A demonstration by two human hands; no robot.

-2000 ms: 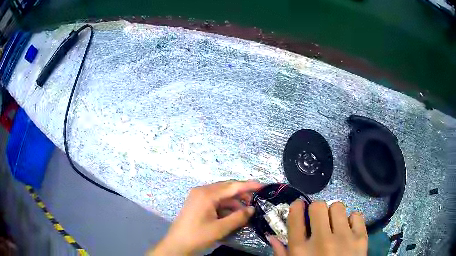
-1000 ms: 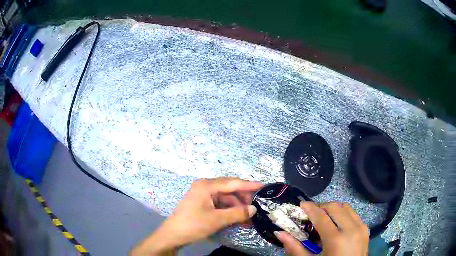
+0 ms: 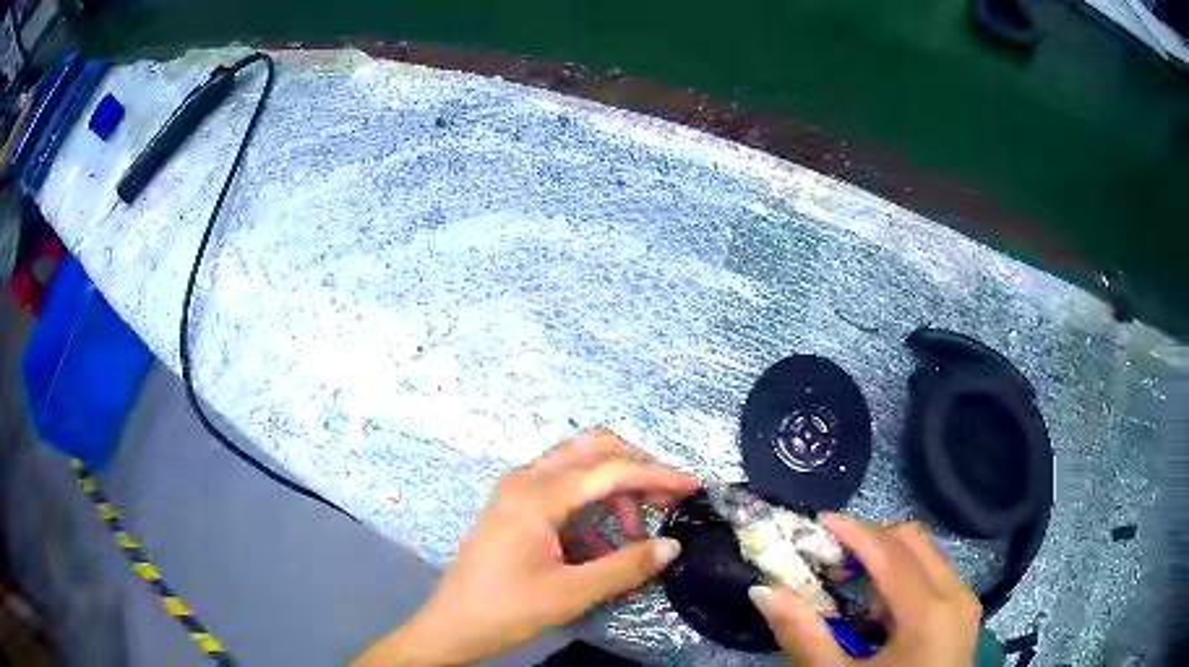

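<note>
My left hand (image 3: pixel 561 547) grips the left rim of a black round ear cup (image 3: pixel 711 573) between thumb and fingers. My right hand (image 3: pixel 887 593) holds small pliers or cutters (image 3: pixel 789 554) with whitish wrapping and blue handles over the right part of the cup. The tool's jaws point up and left near the cup's upper rim; their exact contact is blurred. A flat black disc with a silver centre ring, a speaker baffle plate (image 3: pixel 805 434), lies just above the cup. The other headphone cup with its dark padded cushion (image 3: pixel 978 443) and headband lies to the right.
The bench (image 3: pixel 430 287) has a whitish plastic cover. A black stick-like tool (image 3: pixel 170 141) with a cable (image 3: pixel 196 280) and a small blue piece (image 3: pixel 107 117) lie far left. Small black offcuts (image 3: pixel 1124 533) lie right. A green conveyor (image 3: pixel 626 59) runs behind, carrying a dark item (image 3: pixel 1007 21).
My right hand and the tool have shifted right within the cup, and the tool's jaws now point more upward. My left hand keeps its hold. A dark item on the conveyor has come further into view.
</note>
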